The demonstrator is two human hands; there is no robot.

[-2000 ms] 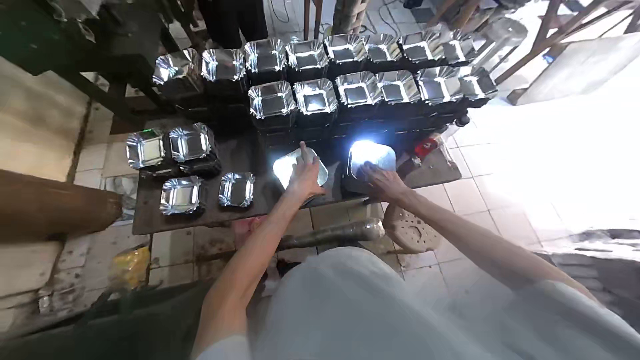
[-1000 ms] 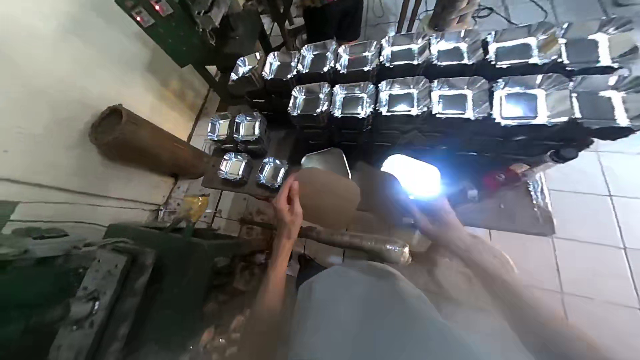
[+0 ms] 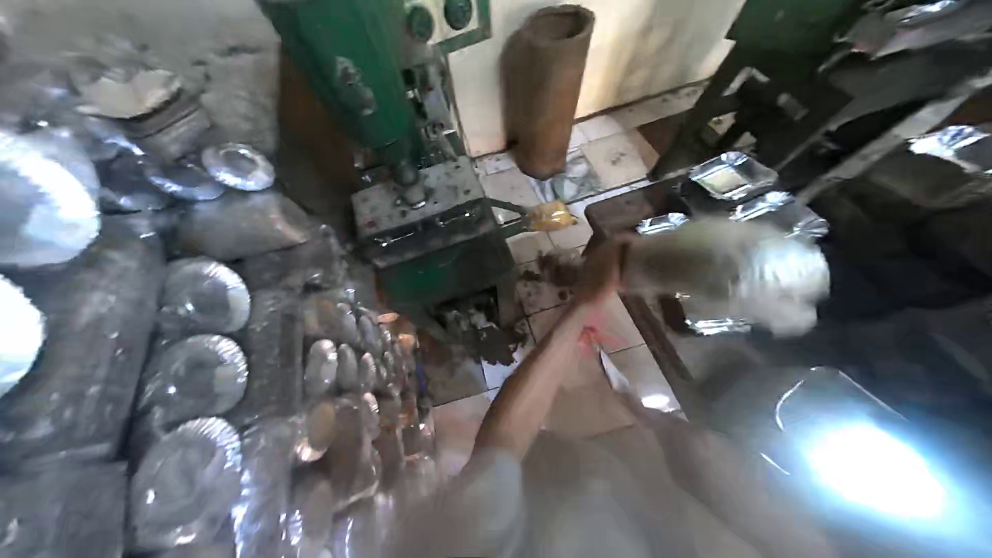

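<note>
My left hand [image 3: 606, 267] is closed on the near end of a thick brown club-like cylinder [image 3: 682, 256], whose far end is wrapped in crinkled clear plastic. It extends over the dark work table [image 3: 651, 329], beside shiny foil trays [image 3: 732, 177]. My right hand [image 3: 655, 418] is a faint blur below and right of the left; its fingers and anything in them cannot be made out. Near it are a pale pointed thing [image 3: 614, 372] and a small red thing [image 3: 590, 338]. A rounded rectangular metal form [image 3: 821, 411] with a strong glare lies to the right.
A green machine [image 3: 434, 271] with a metal bed stands ahead, a yellow-wrapped handle [image 3: 552, 217] sticking out. Round foil dishes [image 3: 198, 380] and dark blocks fill the left. A large brown tube [image 3: 546, 93] stands upright by the wall. Foil trays continue at the far right.
The view has swung far to the left. My left hand, on a brown sheet over a tray form a second ago, now grips the plastic-wrapped cylinder, which lay along the table's front edge.
</note>
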